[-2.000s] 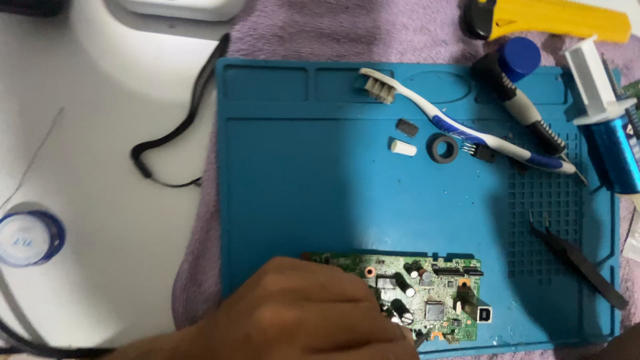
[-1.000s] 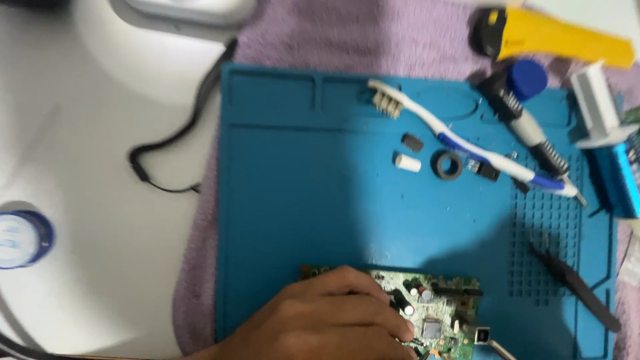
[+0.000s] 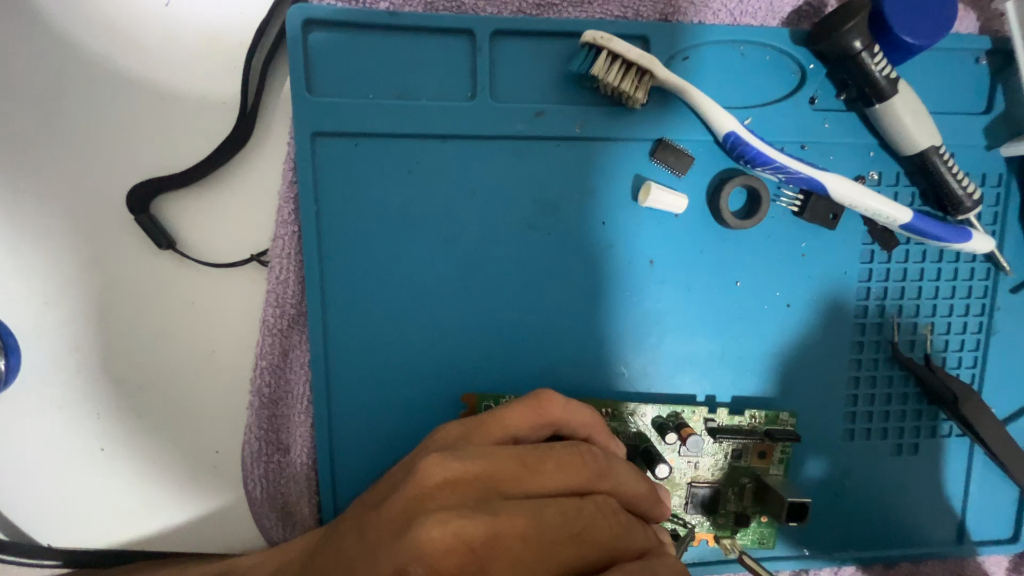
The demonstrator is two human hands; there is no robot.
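My left hand [image 3: 520, 492] lies over the left part of a green circuit board [image 3: 780, 472], its fingers curled down near the board's lower edge. Its fingertips are partly hidden, so what they grip is unclear. Beside them shows a thin dark pointed tip [image 3: 686, 542]. A slim metal tool [image 3: 752, 563] reaches in from the bottom edge, its end at the board's lower right edge. The board bears black cylindrical capacitors [image 3: 656, 462] and a metal-shelled port [image 3: 798, 511] at the right. My right hand is out of view.
On the blue silicone mat [image 3: 456, 264] lie a toothbrush [image 3: 712, 112], a chip [image 3: 672, 158], a white cylinder [image 3: 662, 197], a dark ring [image 3: 740, 198], a black three-legged component [image 3: 816, 209], a screwdriver [image 3: 908, 120] and black tweezers [image 3: 956, 400]. A black strap [image 3: 232, 136] lies left.
The slim metal tool, not visible two seconds ago, showed at the board's lower right one second ago and remains there. My left hand stays over the board. The view has shifted closer.
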